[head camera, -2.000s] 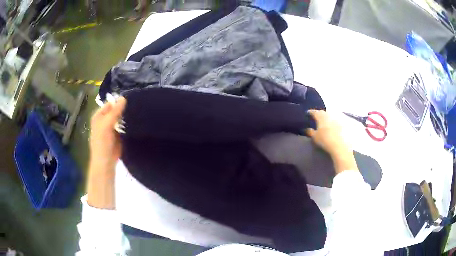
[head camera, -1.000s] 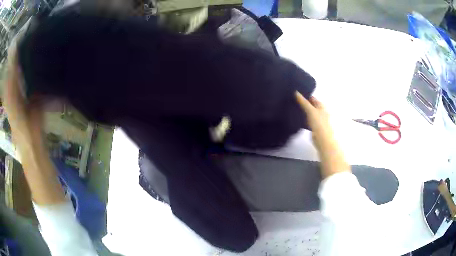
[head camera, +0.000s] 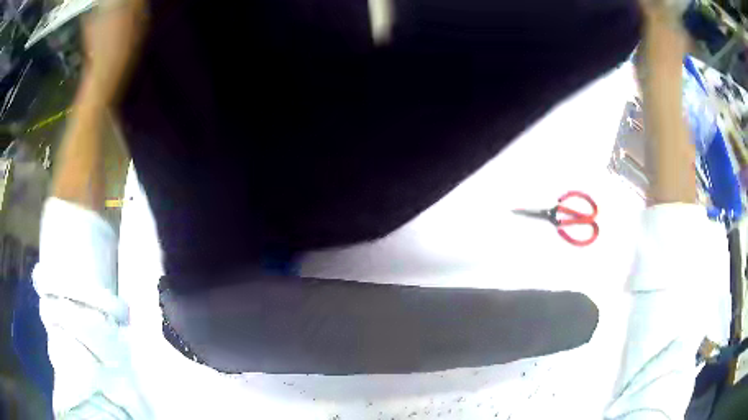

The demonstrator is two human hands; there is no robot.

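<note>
The dark garment (head camera: 328, 131) is held up and spread wide, filling the top middle of the view, with its lower part hanging to the far edge of the grey padded board (head camera: 385, 328). A small pale spot on it is blurred. My left hand (head camera: 119, 37) holds its left side near the top left. My right hand (head camera: 663, 15) is at its upper right corner, blurred and partly cut off by the top edge. The grey board lies bare across the near part of the white table. The grey lining is not visible.
Red-handled scissors (head camera: 576, 218) lie on the white table (head camera: 476, 246), right of the garment. The flat metal rest (head camera: 630, 149) is partly hidden behind my right forearm. Blue plastic (head camera: 722, 168) is at the far right. A floor with a yellow line is at left.
Both hands have moved up and farther apart, raising and spreading the dark garment. Its lower part has come off most of the grey board. The grey lining has gone out of sight.
</note>
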